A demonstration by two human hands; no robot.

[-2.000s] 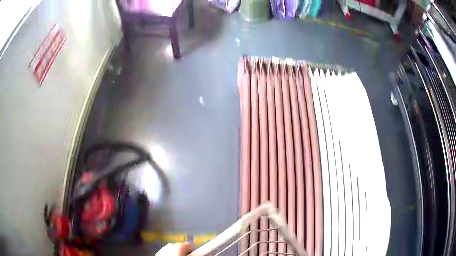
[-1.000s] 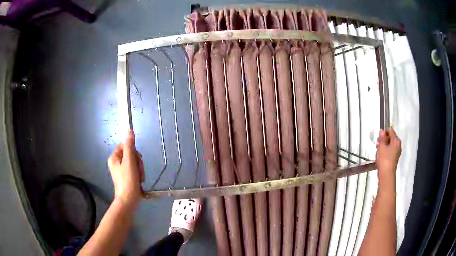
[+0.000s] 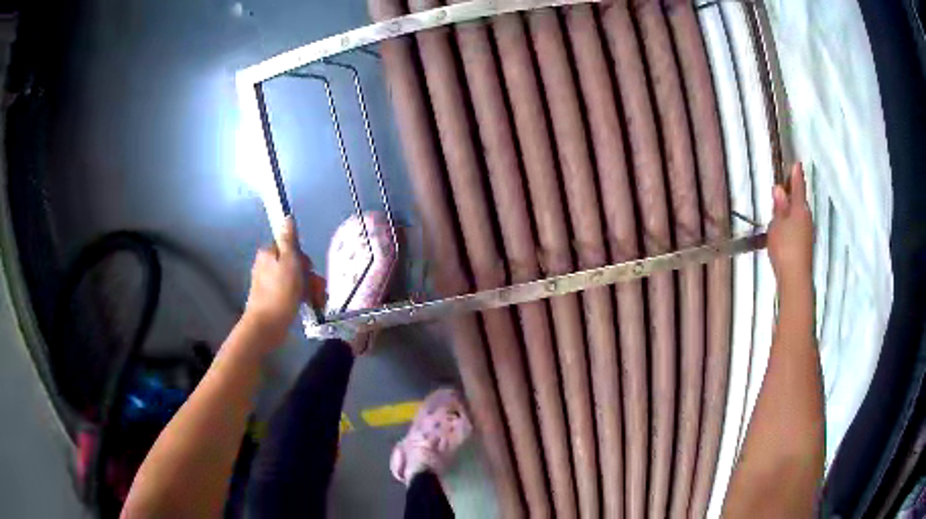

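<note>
My left hand (image 3: 279, 279) is closed on the left side bar of a rectangular metal frame (image 3: 508, 296), near its lower left corner. My right hand (image 3: 790, 223) holds the frame's right side bar near its lower right corner. The frame lies over brown-pink fabric (image 3: 589, 152) set in long parallel ridges. Thin bent wires show at the frame's left part, beyond the fabric's edge. Over the ridges the wires are hard to see. White fabric (image 3: 843, 152) lies to the right of the brown-pink fabric, partly under the frame's right end. The frame's top right edge is cut off by the picture.
My pink clogs (image 3: 437, 434) stand on the grey floor (image 3: 193, 182), left of the fabric, by a yellow floor line (image 3: 391, 415). A black hose (image 3: 152, 294) lies at the left, above blurred red and blue things. Dark edges curve along the right rim.
Both hands have moved the frame towards me along the ridges, and it is now tilted, right side higher. The fabric's gathered far end has left view. A second clog now shows.
</note>
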